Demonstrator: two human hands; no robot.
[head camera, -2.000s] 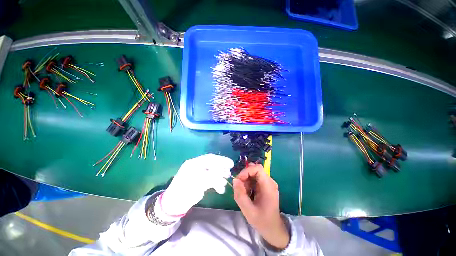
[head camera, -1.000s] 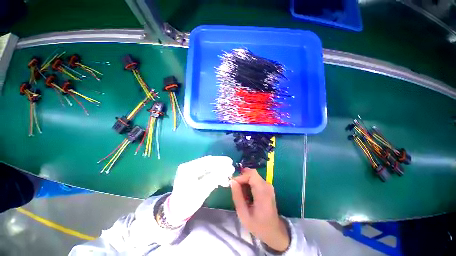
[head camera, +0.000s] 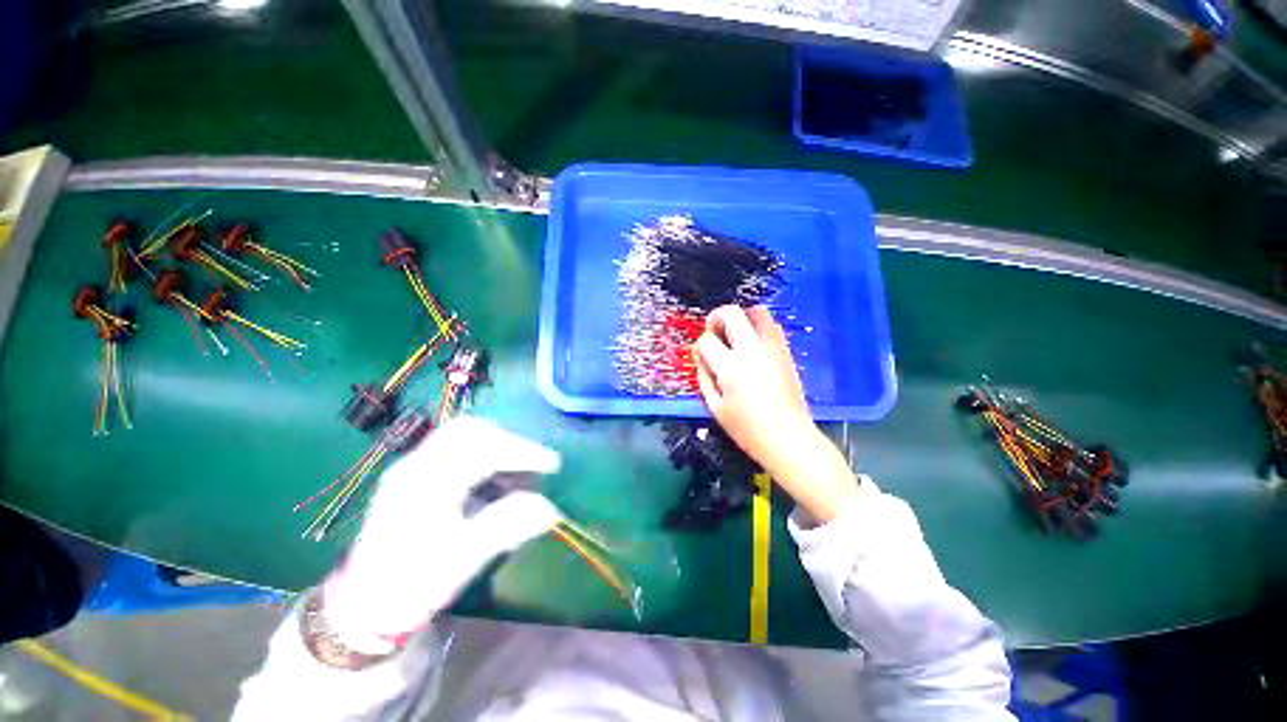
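My left hand (head camera: 459, 515), in a white glove, is left of centre near the front edge. Yellow, red and pale wires (head camera: 600, 561) stick out from its fingers to the lower right; the connector end is hidden in the hand. My bare right hand (head camera: 748, 374) is inside the blue tray (head camera: 833, 402), its fingertips on the red wires (head camera: 680, 353). Whether it pinches a wire cannot be told. Black wires (head camera: 720, 268) with pale ends lie beyond it. Small black parts (head camera: 706, 480) lie heaped just below the tray.
Several wired connectors (head camera: 170, 286) lie at the left, some close to my left hand. A pile of wired connectors (head camera: 1059, 473) lies at the right, with more at the right edge. A metal rail and upright post (head camera: 438, 106) stand behind, with a second blue bin (head camera: 882, 106) beyond.
My hands have come apart. The right has moved up into the tray onto the red wires; the left has moved left, with wires now showing from its fingers. The camera view has shifted.
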